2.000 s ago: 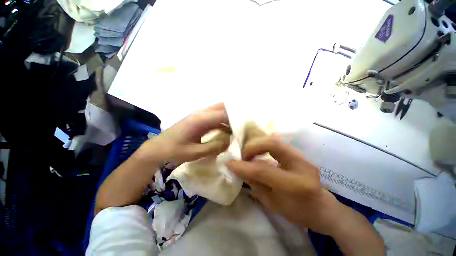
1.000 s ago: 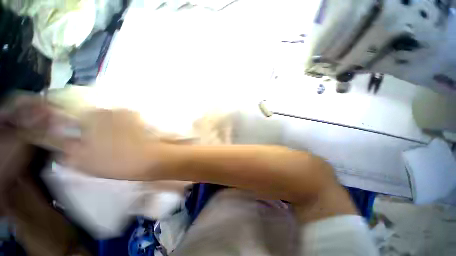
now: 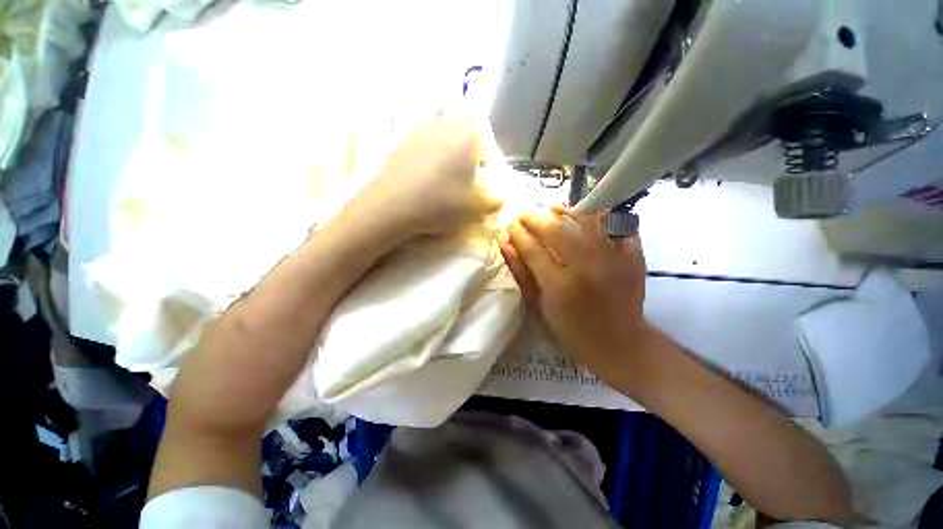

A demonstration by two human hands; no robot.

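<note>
A cream-white garment (image 3: 398, 320) lies on the white table before the sewing machine, its folds hanging over the front edge. Part of it at the upper left is overexposed. My left hand (image 3: 439, 181) is on the cloth just left of the machine head (image 3: 641, 103), fingers closed on it and washed out by the lamp. My right hand (image 3: 579, 274) presses and pinches the cloth from the right, fingertips close to the left hand's. The needle and presser foot area is mostly hidden by the head, hands and glare.
A ribbed tension knob with a spring (image 3: 812, 193) is on the machine. A ruler (image 3: 750, 382) runs along the front edge. Pale cut pieces (image 3: 867, 346) lie right. A blue basket (image 3: 662, 475) and scraps (image 3: 305, 460) are below. Grey folded cloth (image 3: 36, 191) is at the far left.
The view has moved in close to the machine head. Both hands came from the left and lap side to the sewing area, and a large cream garment now lies spread on the table.
</note>
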